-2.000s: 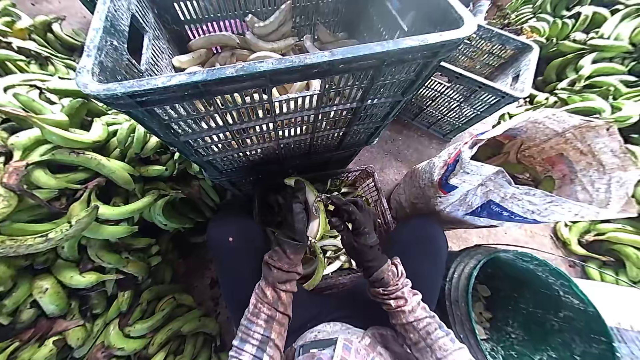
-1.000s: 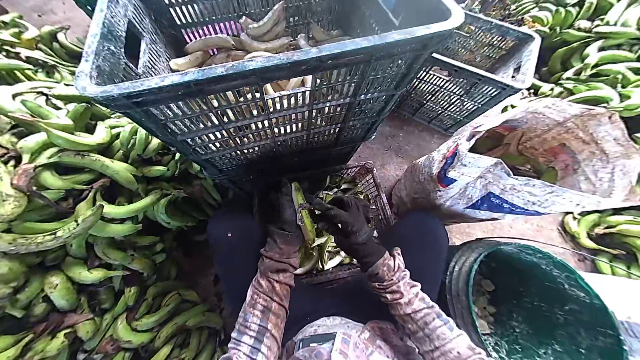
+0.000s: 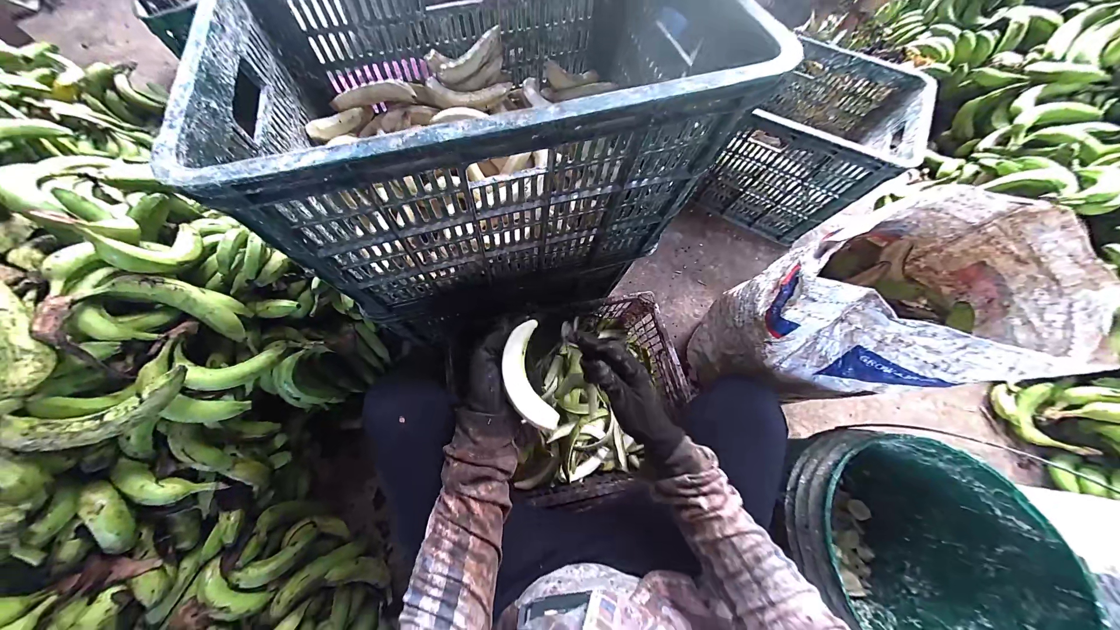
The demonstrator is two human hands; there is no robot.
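Observation:
A peeled plantain (image 3: 525, 376), pale and curved, is in my left hand (image 3: 492, 374), which wears a dark glove. My right hand (image 3: 628, 389), also in a dark glove, is to its right above the peels, fingers bent; a small dark thing seems to be at its fingertips, too unclear to name. Green and white plantain peels (image 3: 582, 437) fill a low plastic crate (image 3: 661, 341) between my knees. Just beyond my hands stands a big dark green crate (image 3: 472, 131) with peeled plantains (image 3: 464, 87) inside.
Unpeeled green plantains (image 3: 175, 306) are heaped at the left, with more (image 3: 1032, 105) at the back right. Another crate (image 3: 787, 166) stands behind a dirty woven sack (image 3: 875, 332). A green bucket (image 3: 954, 534) with pale slices (image 3: 849, 534) is by my right knee.
The plantain in my left hand showed green peel in the earlier frames and is now bare and pale. My right hand has moved off it to the right.

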